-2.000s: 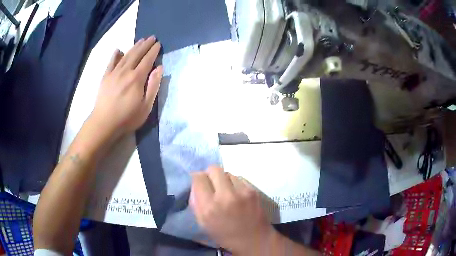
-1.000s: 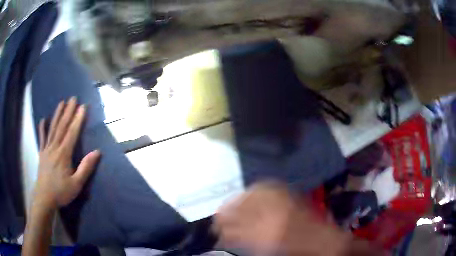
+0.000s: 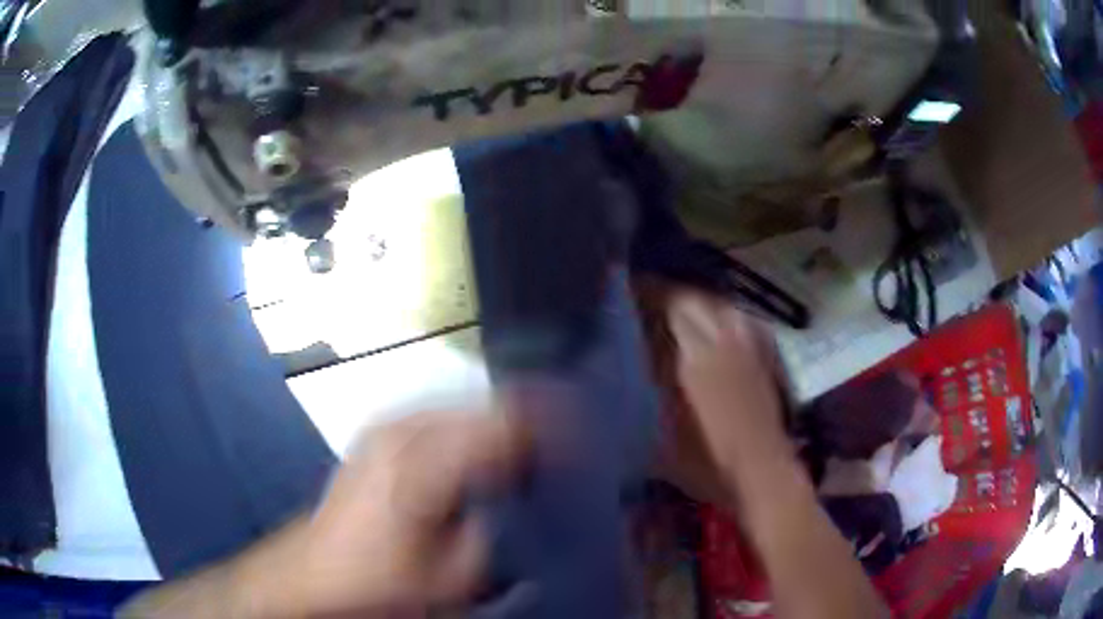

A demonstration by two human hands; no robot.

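Observation:
A dark navy piece (image 3: 550,254) lies right of the needle, reaching down to the picture's bottom. My left hand (image 3: 405,508), blurred, has its curled fingers closed on the left edge of this piece. My right hand (image 3: 720,363) is at the piece's right side, fingers pointing up; whether it grips cloth cannot be told. A larger navy panel (image 3: 182,351) lies left of the presser foot (image 3: 319,254), with no hand on it. No pale piece can be made out.
The sewing machine head (image 3: 532,97) spans the top. Dark layers (image 3: 30,290) hang at the far left. Thread snips (image 3: 762,290) and black-looped scissors (image 3: 907,272) lie right. A red basket (image 3: 986,411) with scraps stands at the lower right. A blue edge shows lower left.
The view has swung right. My left hand has left the large panel and moved right onto the navy piece. My right hand has moved up to that piece's right side.

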